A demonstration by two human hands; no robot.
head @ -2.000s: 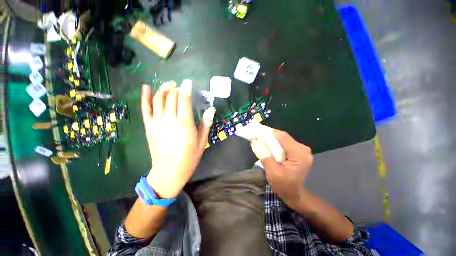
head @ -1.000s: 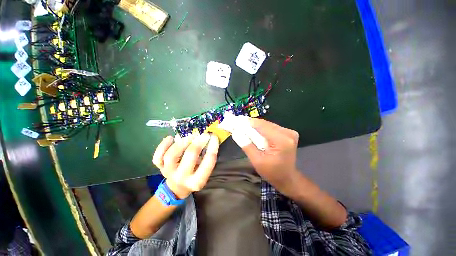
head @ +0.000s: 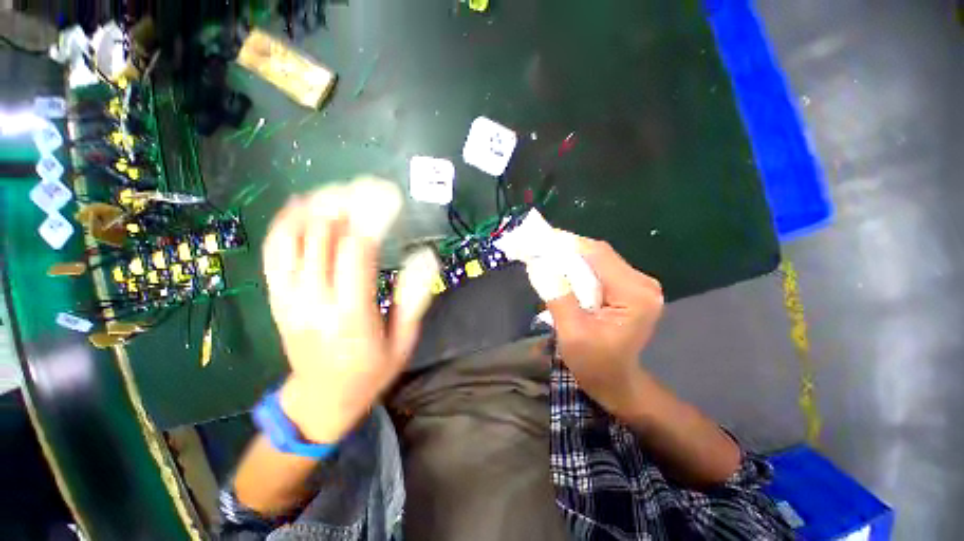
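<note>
A strip of joined circuit boards (head: 462, 269) with small yellow blocks lies at the bench's front edge, partly hidden by my hands. Two white square tags (head: 489, 146) on thin black leads lie beyond it. My left hand (head: 344, 285) is blurred, raised over the strip's left end, fingers spread, with nothing seen in it. My right hand (head: 608, 306) grips a crumpled white wipe (head: 550, 259), its pointed tip at the strip's right end. I cannot tell whether the tip touches the boards.
More circuit boards (head: 169, 264) with leads and white tags stand at the left, reaching over the green conveyor (head: 79, 391). A yellow-tan block (head: 288, 70) lies near black parts (head: 217, 100). Thin green slivers are scattered nearby. A blue strip (head: 777, 137) and a blue bin (head: 830, 497) are at the right.
My left hand has let go of the yellow-tan piece, risen and moved left. My right hand has shifted slightly right with the wipe. The view has shifted somewhat.
</note>
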